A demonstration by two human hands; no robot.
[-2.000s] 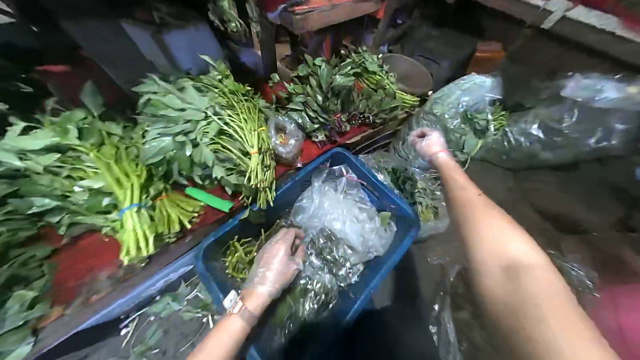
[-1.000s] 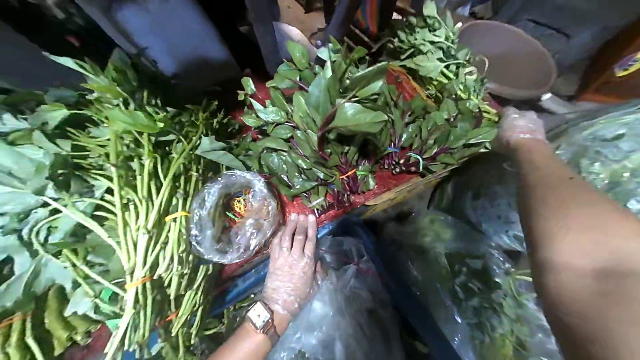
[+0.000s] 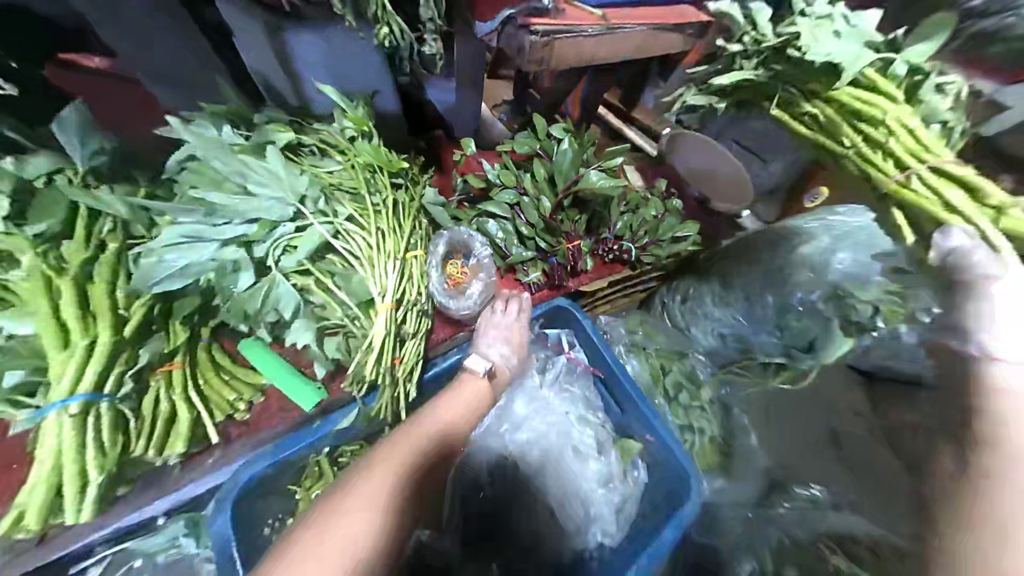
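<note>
My left hand point(image 3: 503, 332), in a clear plastic glove and with a watch at the wrist, rests on the red surface by the rim of the blue plastic crate point(image 3: 586, 320). Just left of its fingers sits a plastic-lined bowl of rubber bands point(image 3: 459, 273). At the far right my gloved right hand point(image 3: 970, 254), blurred, is at the stem ends of a large banded bunch of leafy greens point(image 3: 896, 136), held up. Bunches with purple stems point(image 3: 560, 200) lie beyond the bowl. Clear plastic bags point(image 3: 552, 432) fill much of the crate.
Long-stemmed greens point(image 3: 384, 304), a thick-stemmed bunch with a blue band point(image 3: 80, 384) and a green strip point(image 3: 282, 374) lie at left. Big plastic bags of greens point(image 3: 768, 280) stand right of the crate. A round, shallow container point(image 3: 707, 171) and a wooden table point(image 3: 616, 40) are behind.
The large bunch at my right hand was not in view one second ago. My left hand was over the crate two seconds ago, then moved beside the bowl and stays there. The view has pulled back.
</note>
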